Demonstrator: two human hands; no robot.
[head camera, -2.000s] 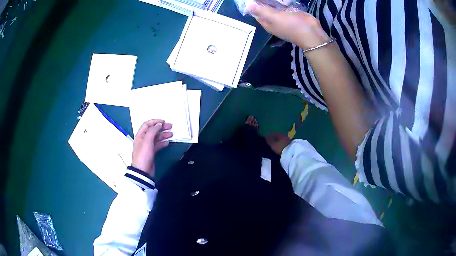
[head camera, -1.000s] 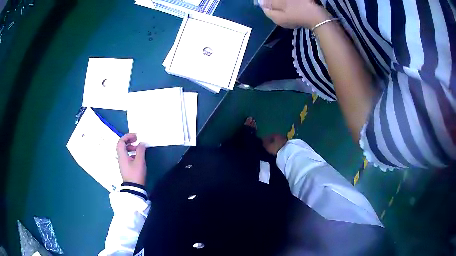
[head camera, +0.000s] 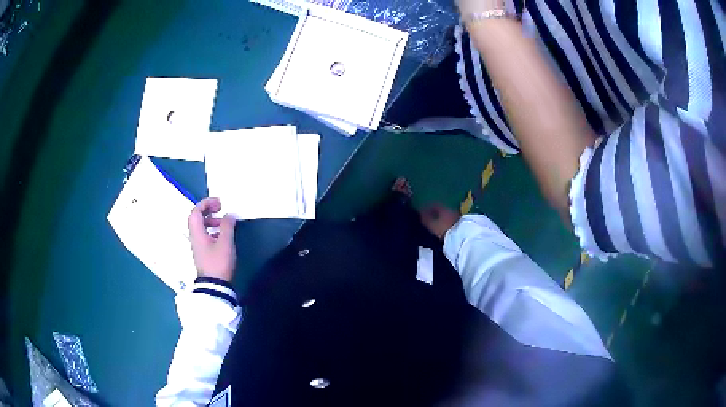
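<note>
My left hand (head camera: 212, 238) rests with curled fingers at the lower left corner of a loose pile of plain white card inserts (head camera: 251, 172); I cannot tell if it grips a card. A large white panel (head camera: 155, 219) with a small dark mark lies just left of the hand, a blue strip along its upper edge. A white insert card (head camera: 175, 118) with a small centre hole lies above it. A white box tray (head camera: 338, 70) with a round centre mark sits on other white pieces. My right hand (head camera: 439, 221) is low by my dark apron, partly hidden, its fingers unclear.
A person in a striped top (head camera: 645, 159) stands at the right, one arm over the bench end. A shiny clear bag (head camera: 426, 20) lies at the bench's far end. A small clear bag (head camera: 75, 362) lies at lower left. Yellow-black tape (head camera: 478, 187) marks the green floor.
My left hand has moved from on the card pile to its lower left corner. The person's arm has shifted, and the shiny clear bag now shows at the bench's far end.
</note>
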